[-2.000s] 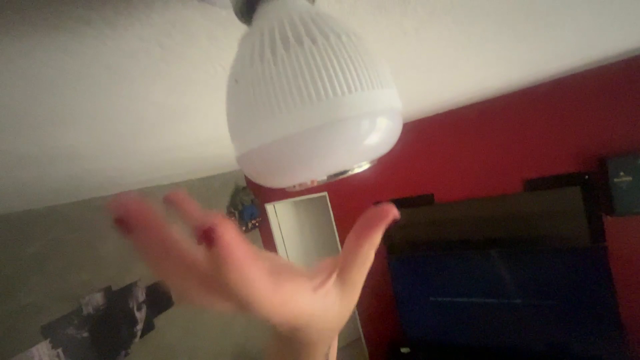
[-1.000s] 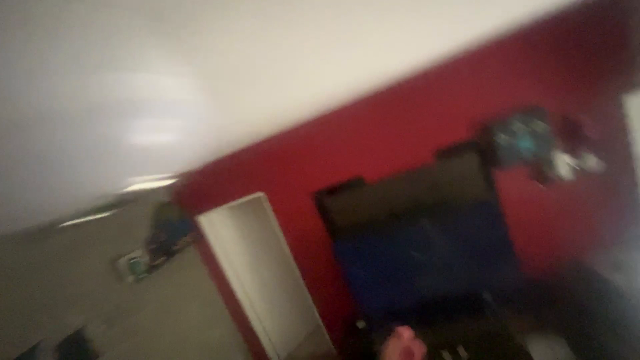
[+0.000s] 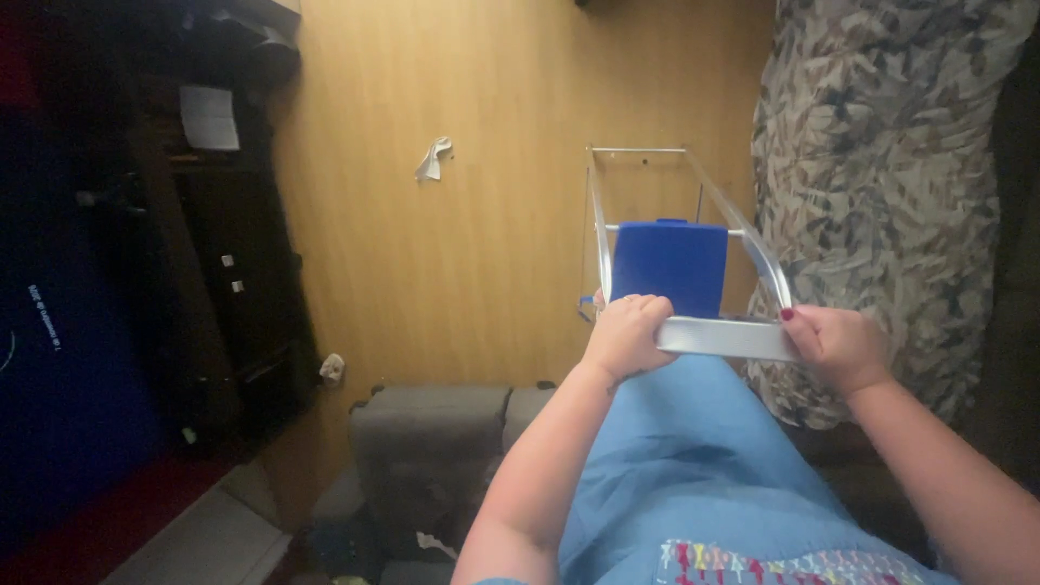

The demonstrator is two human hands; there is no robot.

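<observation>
My left hand (image 3: 634, 333) grips the left end of the top step of a metal stepladder (image 3: 723, 338), fingers wrapped over its edge. At the other end of that step, my right hand (image 3: 837, 341) is closed around the corner where the side rail meets it. Beyond the step, between the rails, is the ladder's blue plastic platform (image 3: 670, 264). Thin metal legs run down to the wooden floor. The light bulb from the earlier view is not in view.
A leaf-patterned cover (image 3: 869, 187) lies along the right side. A grey sofa (image 3: 439, 422) stands at the lower middle, and a dark TV cabinet (image 3: 236, 219) at the left. A white cloth (image 3: 433, 160) lies on the wooden floor (image 3: 504, 268).
The view has swung from the ceiling and red wall down to the floor. One hand was raised beneath a white bulb two seconds ago; now both hands hold the stepladder.
</observation>
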